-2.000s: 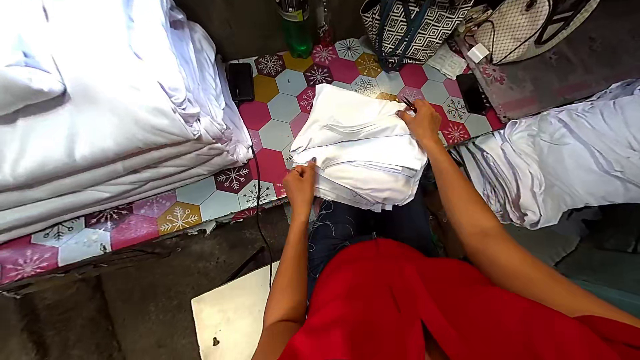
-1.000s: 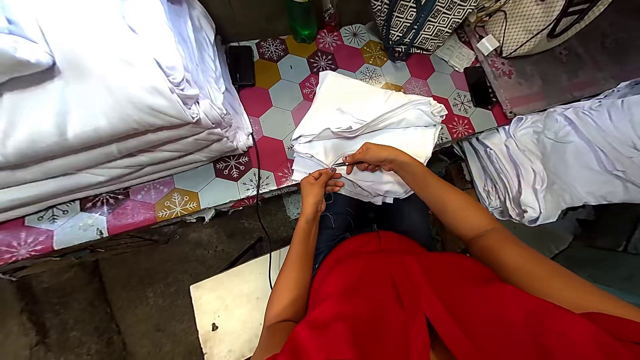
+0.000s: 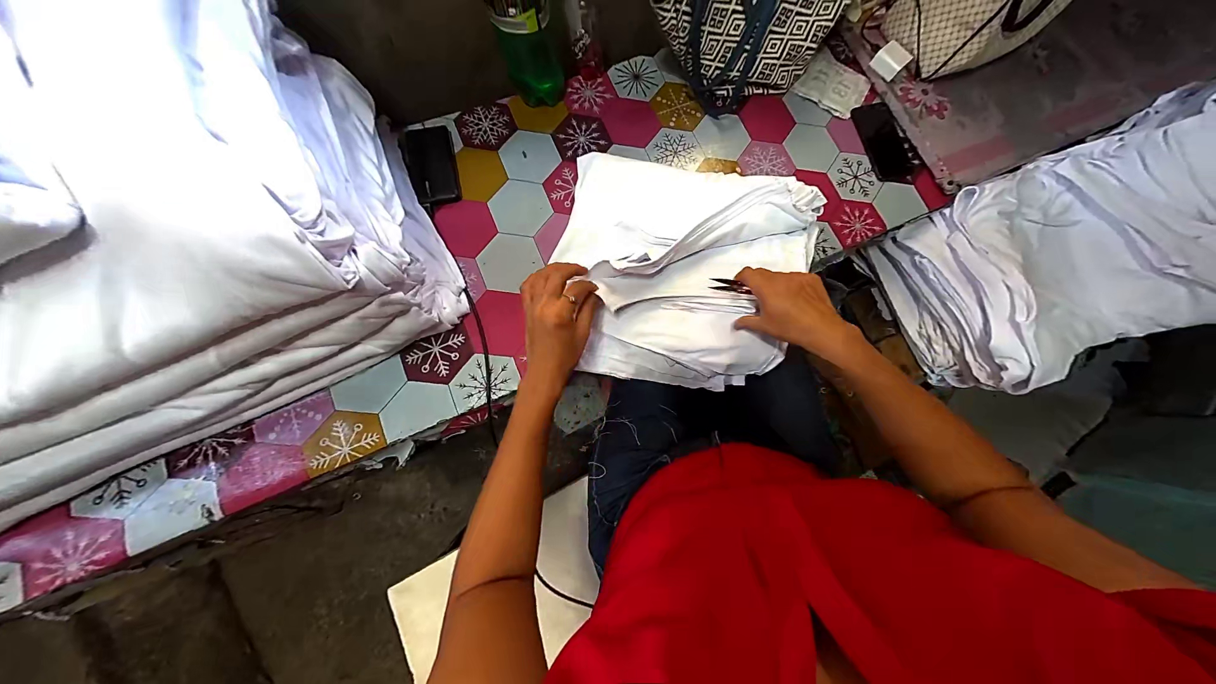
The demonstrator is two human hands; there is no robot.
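Observation:
A stack of white fabric pieces (image 3: 684, 237) lies partly on the patterned table covering and partly over my lap. My left hand (image 3: 559, 309) pinches the left edge of an upper piece between thumb and fingers; a ring shows on one finger. At the stack's right side, my right hand (image 3: 784, 304) holds a small dark pointed cutting tool (image 3: 731, 285), probably thread snips, whose tips point left over the cloth. Most of the tool is hidden in the palm.
Large folded white fabric (image 3: 180, 256) is piled at left, beside a black phone or wallet (image 3: 432, 166). Behind stand a green bottle (image 3: 530, 57) and a patterned bag (image 3: 746, 43). A dark phone (image 3: 883, 142) and more white cloth (image 3: 1073, 247) lie right. A black cord (image 3: 482, 351) crosses the table edge.
One second ago my hands were close together at the stack's near edge. They are now apart, the right one moved to the right with the tool, the left at the left edge.

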